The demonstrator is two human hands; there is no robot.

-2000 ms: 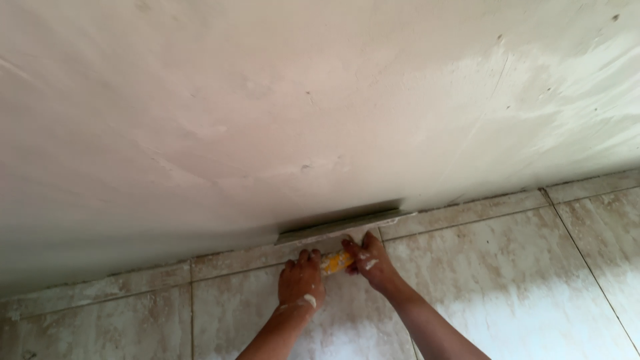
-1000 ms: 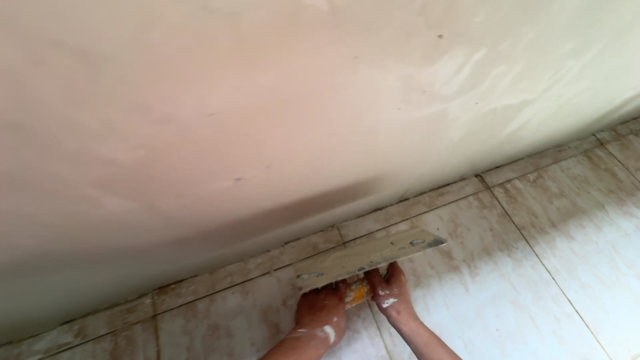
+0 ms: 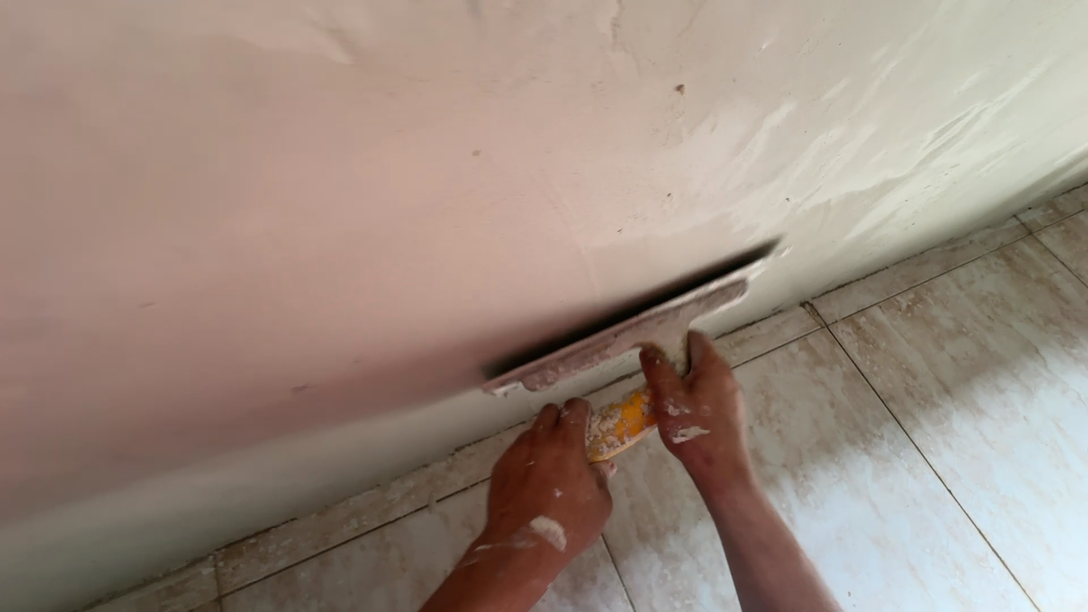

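A wide plastering trowel (image 3: 629, 336) lies with its long edge against the plastered wall (image 3: 382, 212), a little above the floor line, tilted up to the right. Its yellow handle (image 3: 620, 425) is crusted with plaster. My left hand (image 3: 552, 484) grips the handle's left end, knuckles up. Around the right end of the handle, near the blade, closes my right hand (image 3: 701, 408), its thumb and fingertips partly hidden. Both hands bear white smears of plaster.
Marbled floor tiles (image 3: 918, 391) with dark joints run along the foot of the wall, with a narrow tile strip (image 3: 365, 514) at the edge. The wall has small pits and pale streaks at the upper right.
One second ago the trowel was away from the wall, over the floor tiles, its broad face showing. Both hands have brought it up against the wall.
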